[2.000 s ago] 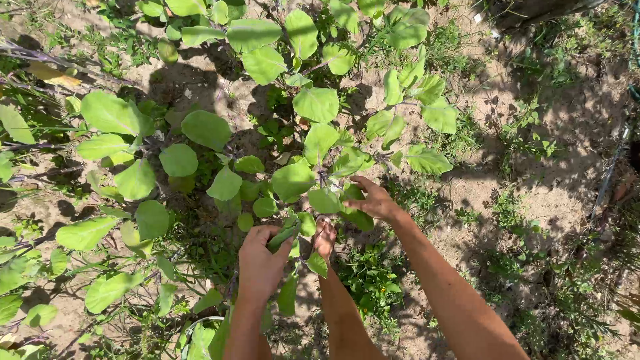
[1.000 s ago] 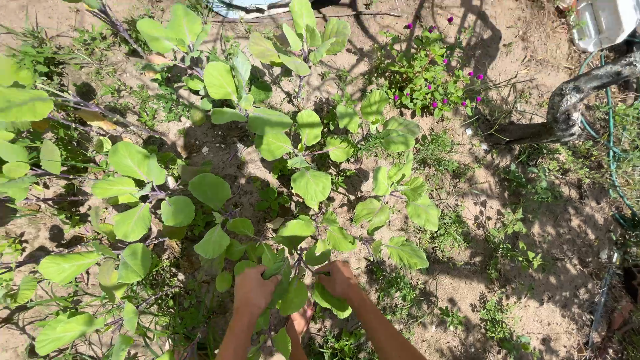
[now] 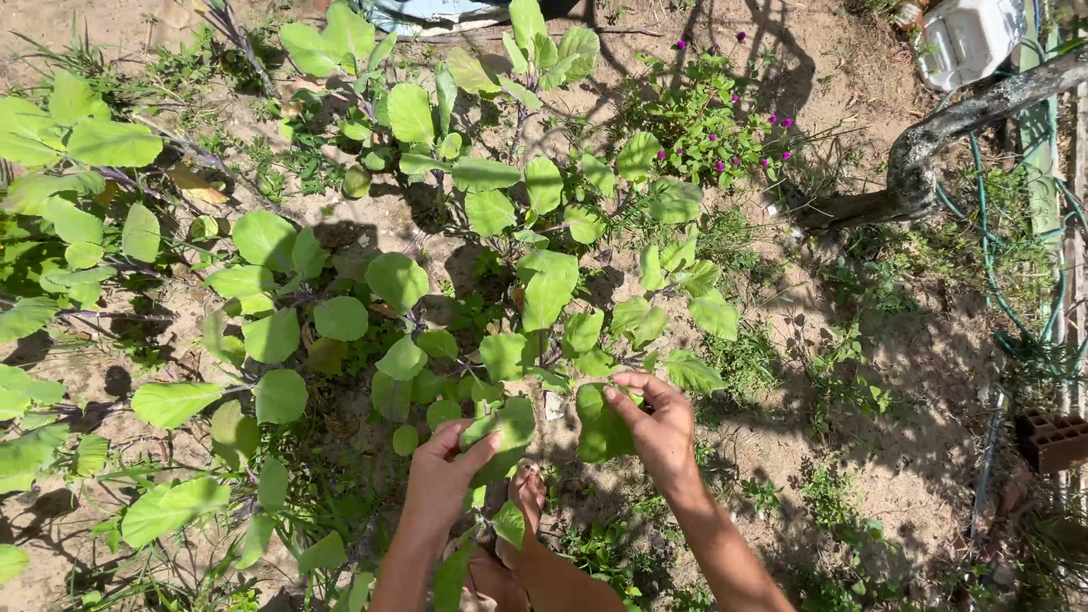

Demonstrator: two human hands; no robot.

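Observation:
My left hand point(image 3: 455, 463) pinches a broad green leaf point(image 3: 510, 433) between thumb and fingers, low in the middle of the view. To its right, my right hand point(image 3: 659, 425) grips the upper edge of another green leaf point(image 3: 602, 425), which hangs down beside the fingers. Whether either leaf is still joined to its stem cannot be told. Just beyond the hands stand leafy plants point(image 3: 548, 293) with rounded leaves and purplish stems. A bare foot point(image 3: 528, 493) shows on the soil between my forearms.
More broad-leaved plants point(image 3: 272, 336) spread over the left side. Beyond are a bush with magenta flowers point(image 3: 718, 127) and a white plastic container point(image 3: 969, 38). At right lie a crooked trunk point(image 3: 922, 157), a green hose point(image 3: 990, 246) and a hollow brick point(image 3: 1054, 440).
My hands have moved apart, and each now holds a leaf in plain sight. The view has shifted forward since two seconds ago, bringing in the flowers and white container.

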